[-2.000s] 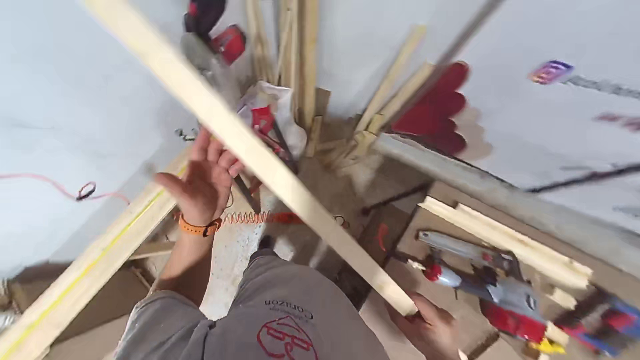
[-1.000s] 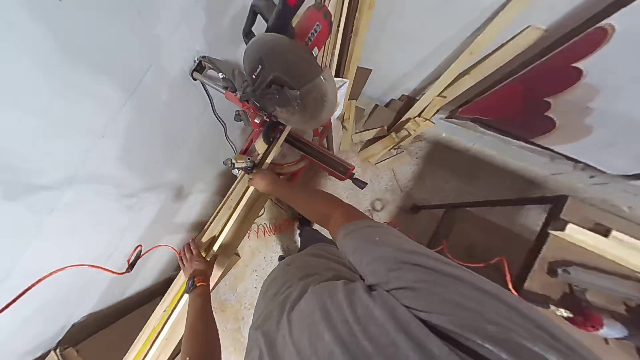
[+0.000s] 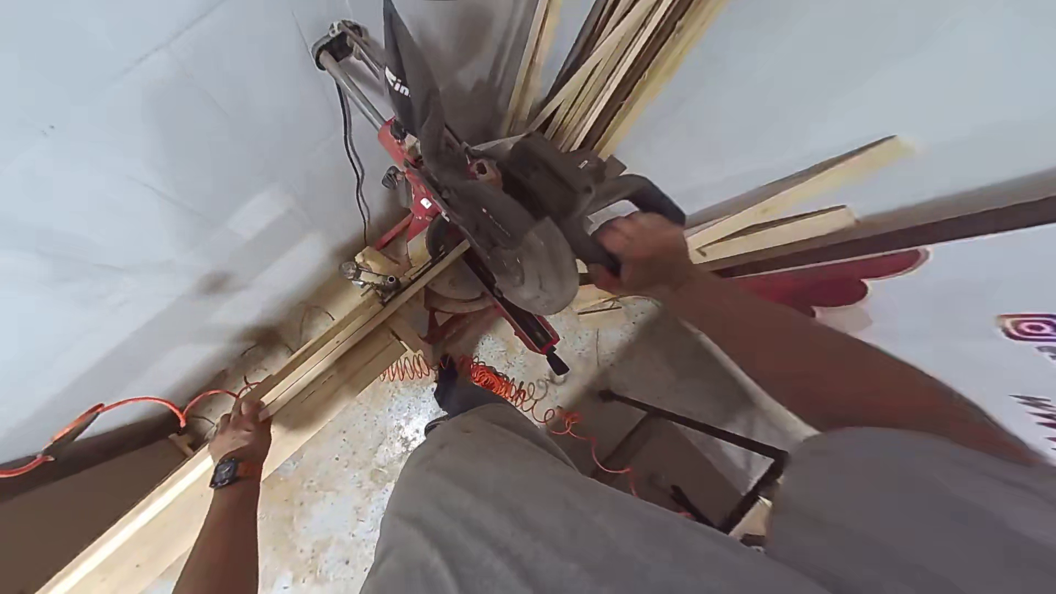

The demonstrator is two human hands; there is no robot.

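My right hand (image 3: 645, 254) grips the black handle of a sliding miter saw (image 3: 528, 239) with a dark dust bag (image 3: 412, 99). Under the saw head, a narrow wooden strip (image 3: 363, 330) runs from the saw's table down to the left along a wooden fence. My left hand (image 3: 241, 433), with a watch on its wrist, holds the strip near its lower end. Beside the strip, a metal clamp or fitting (image 3: 375, 278) sits on a wood block left of the saw. The blade's cutting edge is hidden by the guard.
Wooden boards (image 3: 627, 74) lean against the wall behind the saw, and more offcuts (image 3: 784, 227) lie to the right. An orange coiled air hose (image 3: 495, 379) crosses the floor near my foot. A black metal frame (image 3: 701, 429) stands at lower right.
Two seconds ago I held a wooden strip up in front of me; one second ago it lay at the saw under both hands. Since then my right hand has moved to the saw handle.
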